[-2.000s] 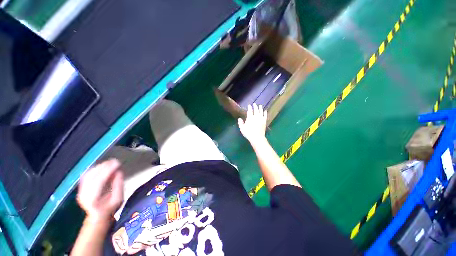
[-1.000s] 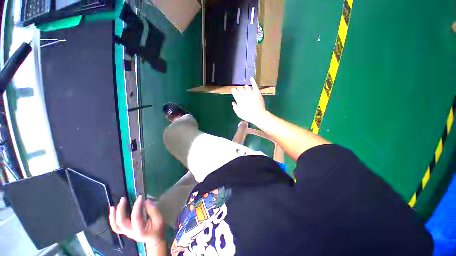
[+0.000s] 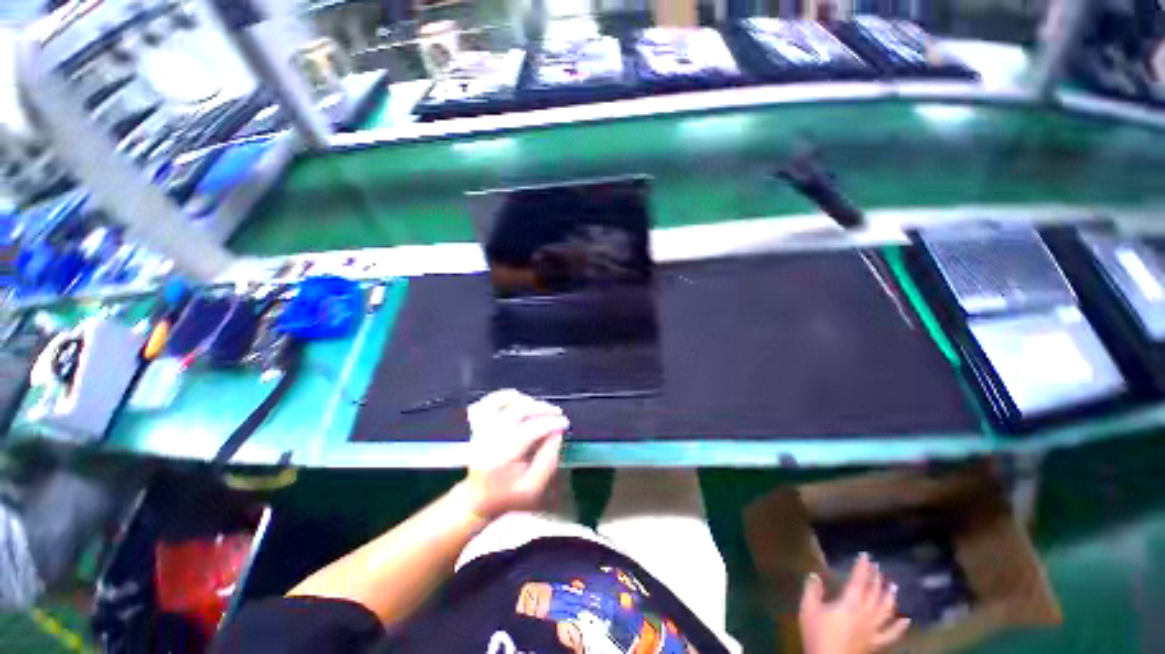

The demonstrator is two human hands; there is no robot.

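An open laptop (image 3: 574, 288) stands on the black mat (image 3: 792, 345), its dark glossy screen raised and its dark base towards me. My left hand (image 3: 511, 441) is at the laptop's front edge, fingers curled; blur hides whether it touches or grips anything. My right hand (image 3: 856, 616) is low at the right, fingers apart and empty, over the near side of an open cardboard carton (image 3: 1022, 562). Dark flat items (image 3: 913, 556) lie in the carton, blurred.
Units in black trays (image 3: 1041, 319) lie at the bench's right end. Opened units (image 3: 684, 54) line the rear shelf. A blue bag-like item (image 3: 322, 307) and a white dispenser-like object (image 3: 79, 371) are left. A black bin with red material (image 3: 205, 569) stands below left.
The view has swung from the floor and carton round to the bench. The laptop is now in front, the carton lower right. My right hand remains by the carton.
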